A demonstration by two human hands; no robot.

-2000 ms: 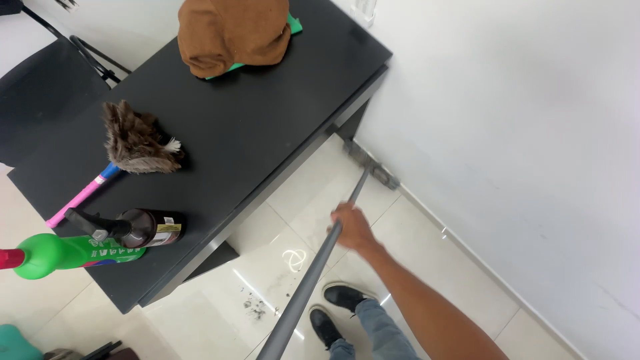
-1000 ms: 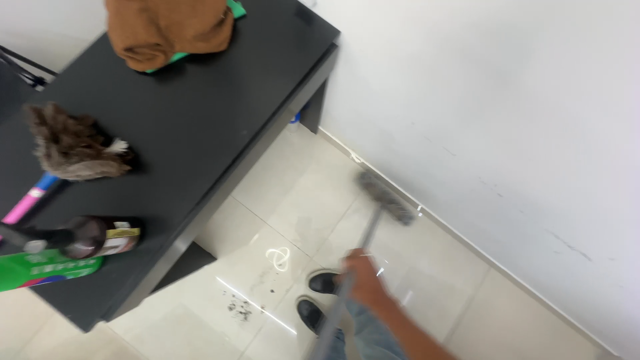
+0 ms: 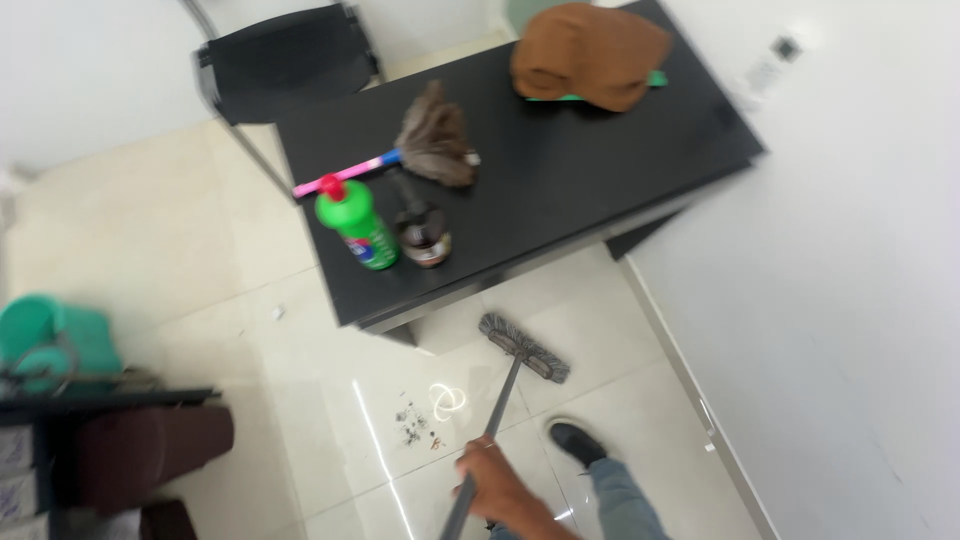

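Note:
My right hand (image 3: 484,472) is closed around the grey pole (image 3: 501,409) of a push broom. The broom's grey bristled head (image 3: 525,347) rests on the glossy floor tiles beside the black table (image 3: 570,172). Dark debris (image 3: 412,424) lies scattered on the floor to the left of the pole, with a small orange-brown bit (image 3: 437,444) near it. The lower end of the pole runs out of the bottom of the view. My left hand is not seen.
On the table are a green bottle (image 3: 360,225), a dark spray bottle (image 3: 424,236), a feather duster (image 3: 439,142) and brown cloth (image 3: 585,56). A black chair (image 3: 292,64) stands behind. At left are a teal bucket (image 3: 71,337) and maroon furniture (image 3: 154,454); a white wall (image 3: 825,262) borders the right.
The broom head was against the wall's base; now it is away from the wall, nearer the debris. My right hand stays on the pole. The view has turned and shifted left.

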